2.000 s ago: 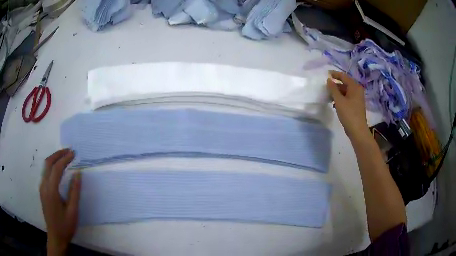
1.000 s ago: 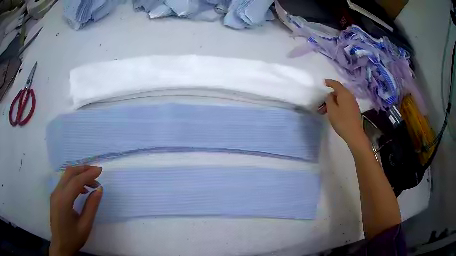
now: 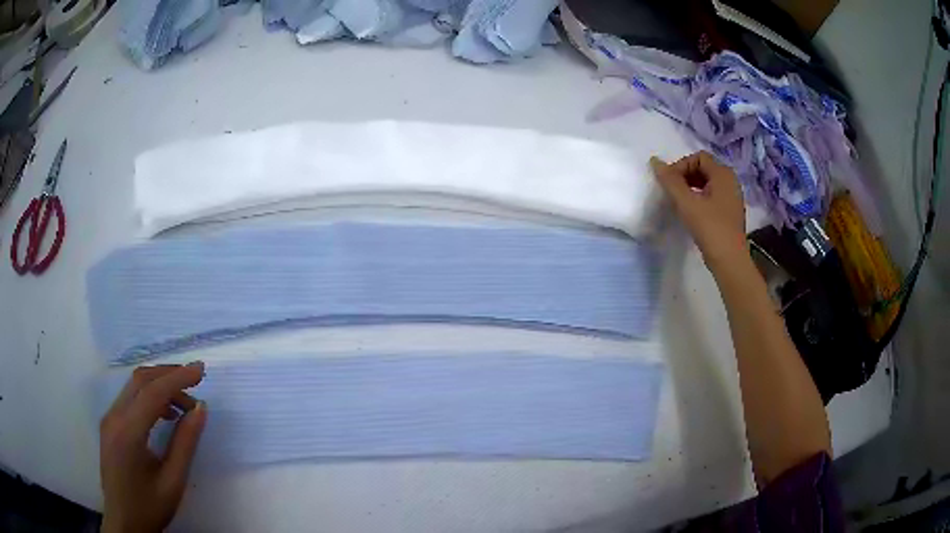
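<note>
A stack of curved white strips (image 3: 385, 161) lies farthest from me. A deeper blue striped stack (image 3: 375, 273) with a dark layered lower edge lies in the middle. A pale blue striped pile (image 3: 438, 406) lies nearest. My right hand (image 3: 703, 203) is at the right end of the white stack, thumb and fingertips close together at its blurred corner; whether they pinch a layer is unclear. My left hand (image 3: 156, 437) rests over the left end of the nearest pile, fingers apart and curved, holding nothing visible.
Red-handled scissors (image 3: 40, 224) lie at the left. Crumpled light blue pieces (image 3: 365, 19) lie along the far edge. A tangled lilac and blue heap (image 3: 771, 130) is upper right. A dark iron (image 3: 823, 302) and yellow-orange cord bundle (image 3: 865, 260) lie right of my right forearm.
My left hand has moved from the left edge of the strips inward over the nearest pile. My right hand stays by the white stack's right end, its fingertips now nearer the upper corner.
</note>
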